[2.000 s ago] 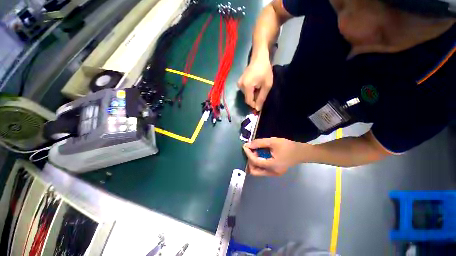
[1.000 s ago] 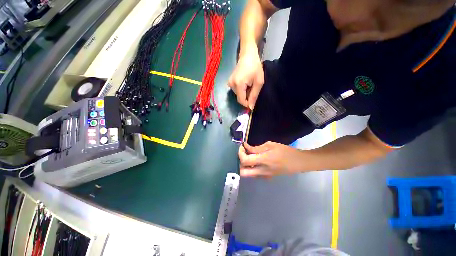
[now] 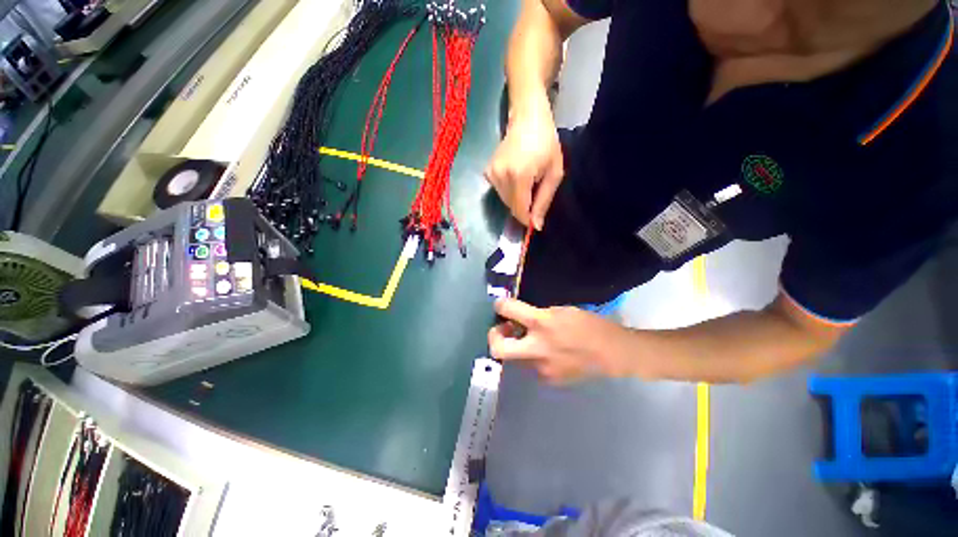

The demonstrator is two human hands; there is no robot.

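Observation:
Neither of my hands is in view. Nearest to me, a white board (image 3: 273,509) shows at the bottom edge, with small blurred dark pieces on it, cut off by the frame. A cream wire tray (image 3: 200,485) at the bottom left holds red wires (image 3: 84,493) and black wires (image 3: 150,501) in separate slots. A steel ruler (image 3: 473,425) lies along the bench edge, with a small dark piece on it.
Another person's two hands (image 3: 528,173) hold a thin red wire at the bench edge. A grey tape dispenser (image 3: 200,299), black tape roll (image 3: 187,184), red wire bundle (image 3: 446,136) and black wires (image 3: 299,136) are on the green bench. A blue stool (image 3: 882,425) stands right.
The view has shifted, so the bench things sit further left and less of the white board shows. The other person's hands have shifted slightly around the red wire.

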